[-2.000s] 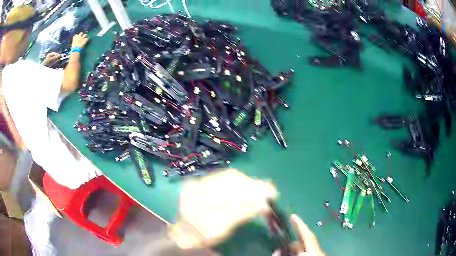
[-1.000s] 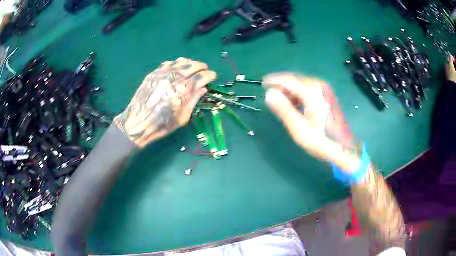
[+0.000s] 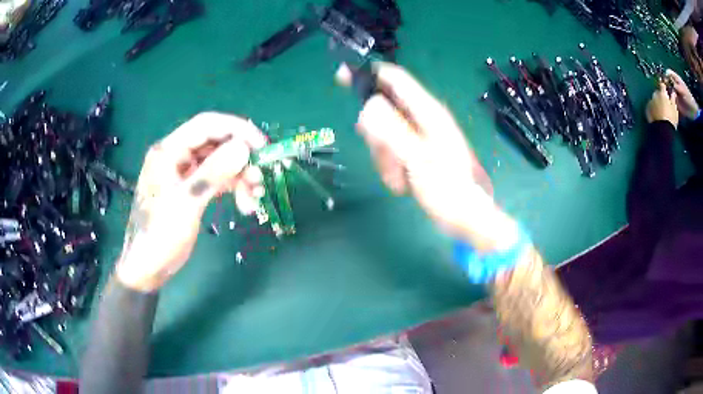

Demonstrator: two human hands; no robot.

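My left hand (image 3: 196,181) holds a green circuit board (image 3: 301,145) between thumb and fingers, its free end pointing right. Below and behind it, a loose pile of green boards (image 3: 279,202) with thin wires lies on the table. My right hand (image 3: 424,142), with a blue band at the wrist, is shut on a black plastic housing (image 3: 351,42), blurred, whose clear-looking wide end points up and left. The board and the housing are apart.
A large heap of black units (image 3: 50,223) lies at left. More black housings (image 3: 285,40) lie at the far side. A neat cluster of black units (image 3: 566,108) is at right. A neighbour's hands (image 3: 669,98) and dark sleeve are at the right edge.
My left hand has taken hold of a board and raised it from the pile. My right hand has moved up and left and now holds a black housing.
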